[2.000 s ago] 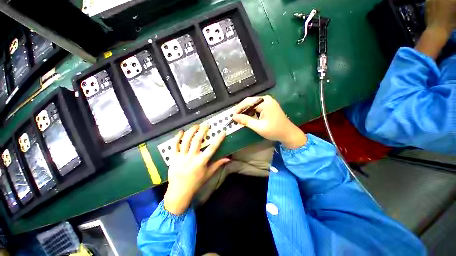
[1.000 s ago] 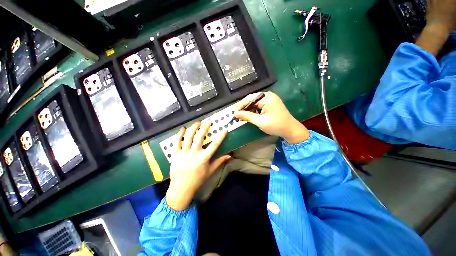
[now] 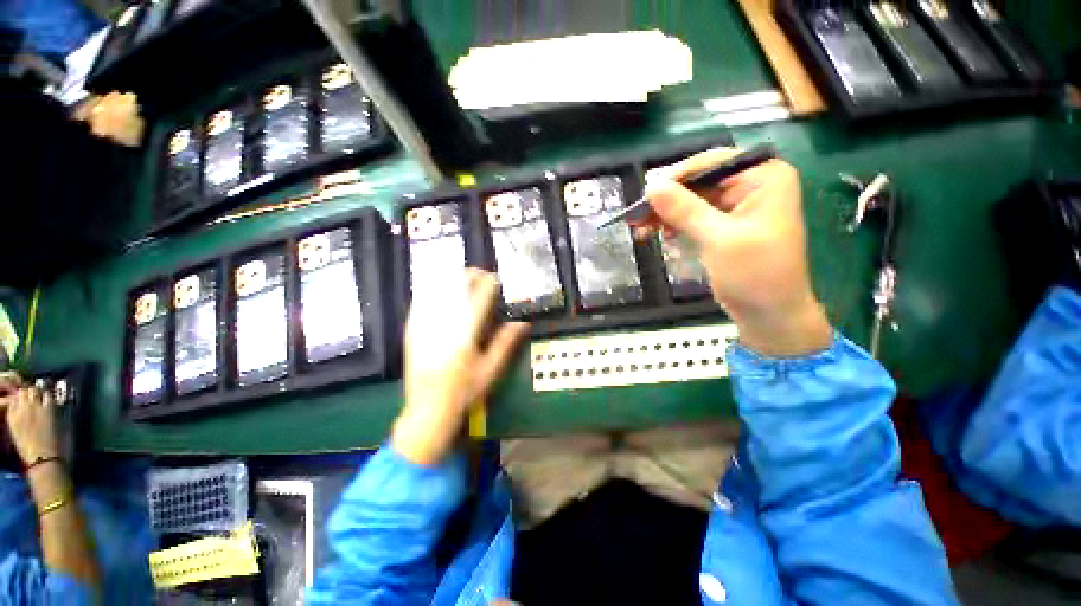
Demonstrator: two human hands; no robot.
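A black foam tray (image 3: pixel 599 317) holds several phone units in a row of slots, camera clusters at the top. My right hand (image 3: pixel 753 243) grips the tweezers (image 3: pixel 726 169) above the tray's right part, their thin tip over the phone unit (image 3: pixel 606 255) near its camera cluster. It partly hides the rightmost phone. My left hand (image 3: pixel 448 349) is over the lower part of the leftmost phone (image 3: pixel 436 245), its fingers apart. I cannot tell whether it touches the phone. The white dot strip (image 3: pixel 631 356) lies at the near bench edge, with neither hand on it.
Another phone tray (image 3: pixel 267 381) stands left, with more trays beyond. A metal upright (image 3: pixel 377 89) and a white sheet stack (image 3: pixel 571 69) are behind. The air gun (image 3: pixel 878 221) and hose lie right. Another person's sleeve (image 3: pixel 1029 408) is at right; another worker's hand (image 3: pixel 32 429) is at left.
The view has shifted. My left hand has left the dot strip and moved to the leftmost phone. My right hand has lifted from the strip to above the tray, still gripping the tweezers.
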